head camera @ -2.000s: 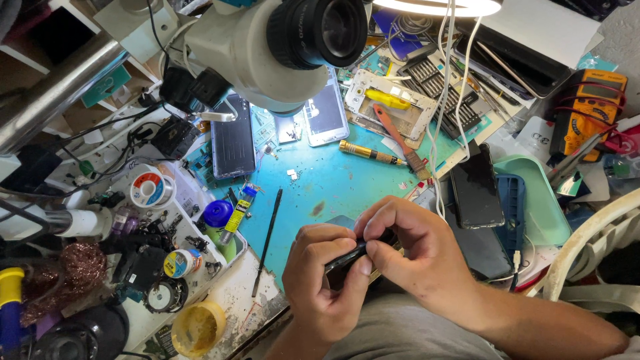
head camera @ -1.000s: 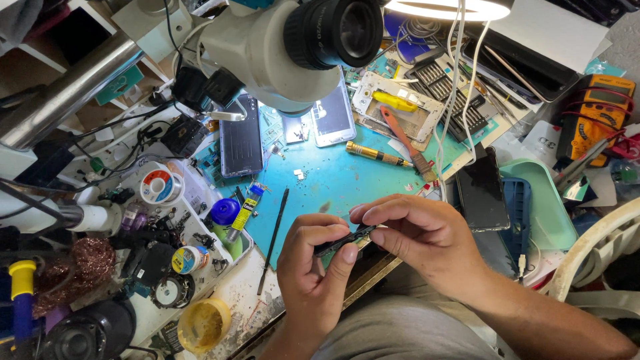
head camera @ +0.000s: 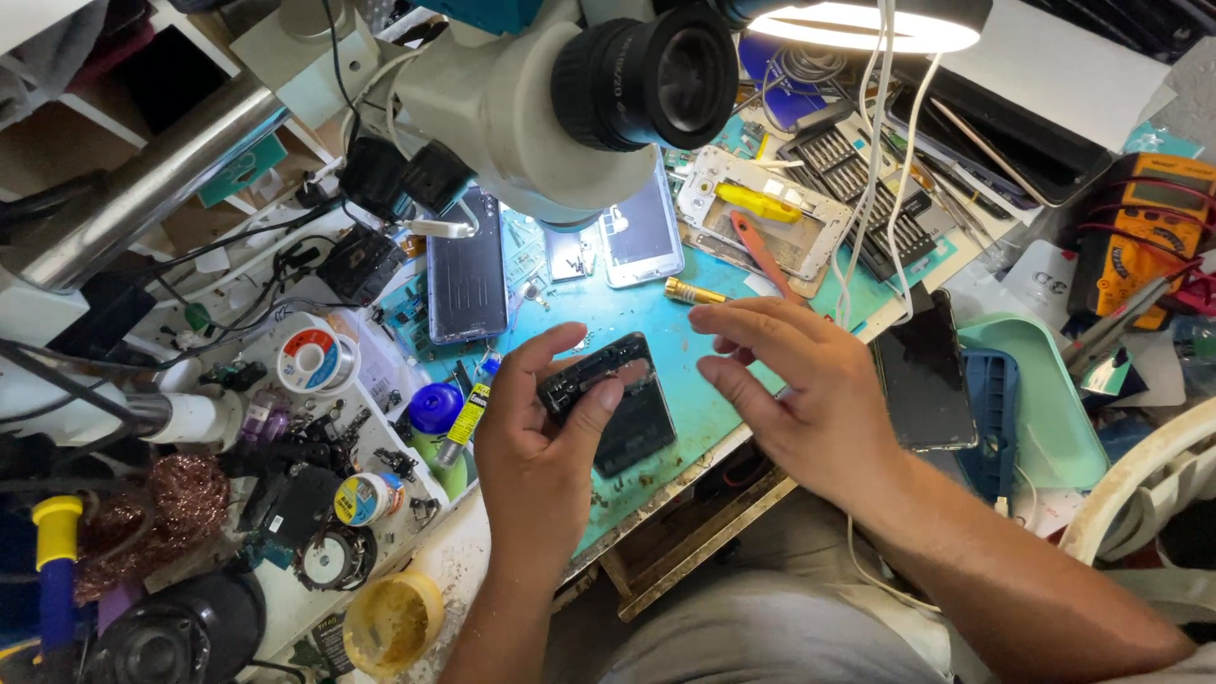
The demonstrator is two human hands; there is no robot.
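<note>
My left hand [head camera: 541, 437] grips a small black phone part [head camera: 581, 380] between thumb and fingers. Beneath it, a dark flat phone panel [head camera: 641, 427] lies at the near edge of the teal work mat [head camera: 703, 394]. To the right, my right hand [head camera: 798, 389] is raised with its fingers apart, holding nothing. Just beyond its fingertips lie a brass-coloured screwdriver handle [head camera: 692, 292] and an orange-handled tool [head camera: 760, 252].
A microscope [head camera: 532, 104] overhangs the mat. Phones [head camera: 467, 275], a bit set [head camera: 855, 190] and a phone frame [head camera: 708, 190] lie behind. A solder spool [head camera: 309, 359] and flux tub [head camera: 394, 622] are left; a multimeter [head camera: 1145, 237] and green tray [head camera: 1035, 399] are right.
My hands were together on the black part; now my right hand has let go and moved off to the right. The part stays in my left hand. A dark panel shows on the mat.
</note>
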